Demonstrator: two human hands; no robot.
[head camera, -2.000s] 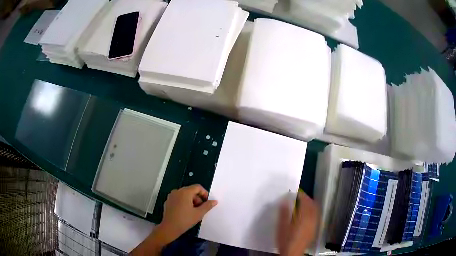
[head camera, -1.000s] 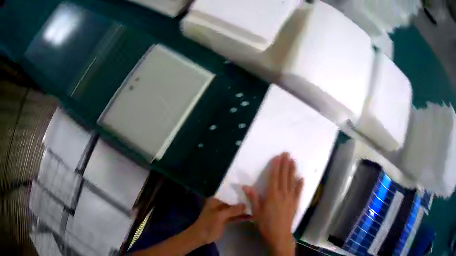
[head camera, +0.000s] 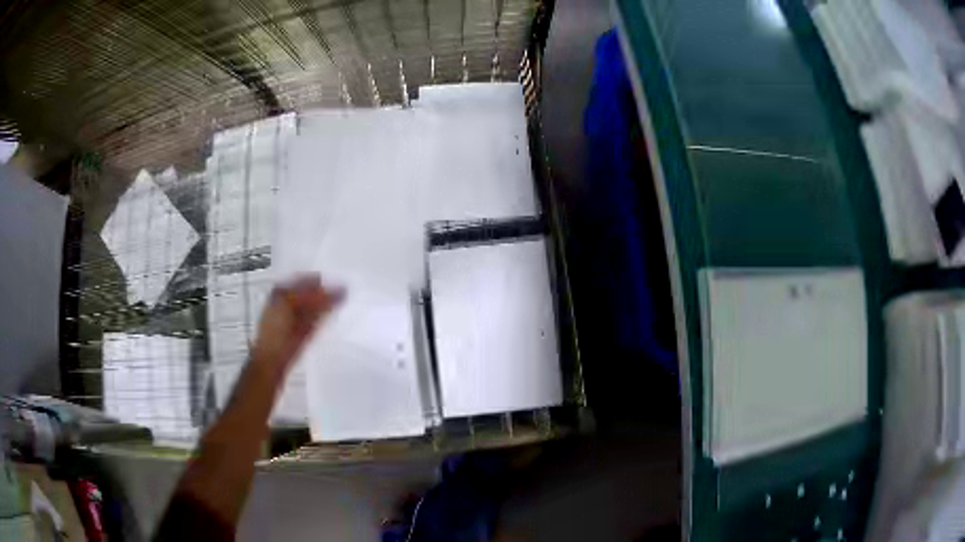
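White-topped packs lie in rows in the wire-mesh rack, among them a front pack (head camera: 365, 371) with two small dots and a pack to its right (head camera: 494, 328). Another white pack (head camera: 354, 196) adjoins the front pack at the back; their shared edge is blurred. My left hand (head camera: 305, 307) is over the rack at the left side of these packs, fingers bent and blurred. I cannot tell if it grips a pack edge. My right hand is not in view.
The rack's wire wall (head camera: 466, 58) stands behind the packs. The green table (head camera: 661, 212) is at right with a pale sheet pile (head camera: 785, 360), small white chips and film piles (head camera: 915, 180). A diamond-turned white piece (head camera: 150, 238) is at far left.
The view has swung left from the table to the rack. My left hand has left the white sheet on the table and is over the rack. My right hand has gone out of view.
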